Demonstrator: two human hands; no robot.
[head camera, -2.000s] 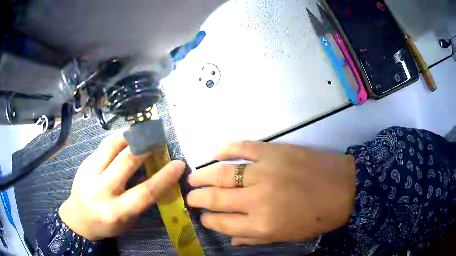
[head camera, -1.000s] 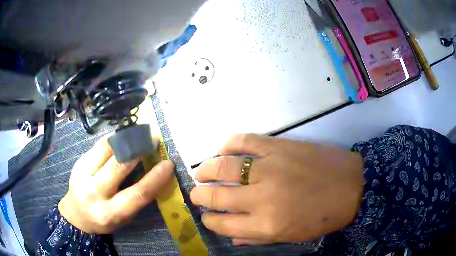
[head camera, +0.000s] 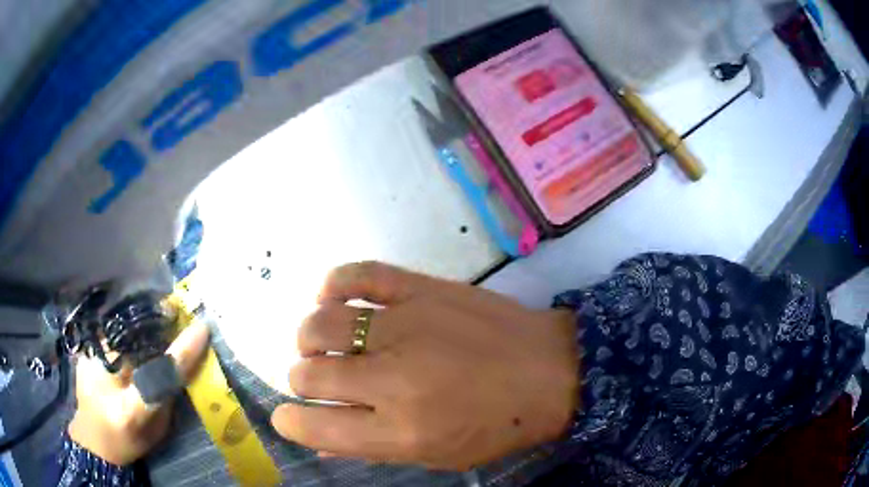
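A yellow strip (head camera: 222, 418) lies on the dark grey striped cloth (head camera: 195, 452) and runs up to the needle area of the sewing machine. My left hand (head camera: 124, 404) is at the lower left beside the strip, partly hidden by the grey block (head camera: 157, 379) and the round dark attachment (head camera: 133, 328); its fingertips are near the strip, and its grip is unclear. My right hand (head camera: 429, 371), with a ring, lies palm down over the machine bed and the cloth's edge, fingers slightly apart, with nothing seen in it.
The machine head (head camera: 238, 105) with blue lettering spans the upper left. Thread snips (head camera: 486, 195) lie beside a phone with a lit pink screen (head camera: 562, 128). A tan stick (head camera: 672, 143) lies right of the phone. A small dark object (head camera: 729, 69) is farther right.
The view has swung right, so the machine lettering and more of the table show. The phone screen, dark at first, is lit. My left hand sits closer to the picture's left edge.
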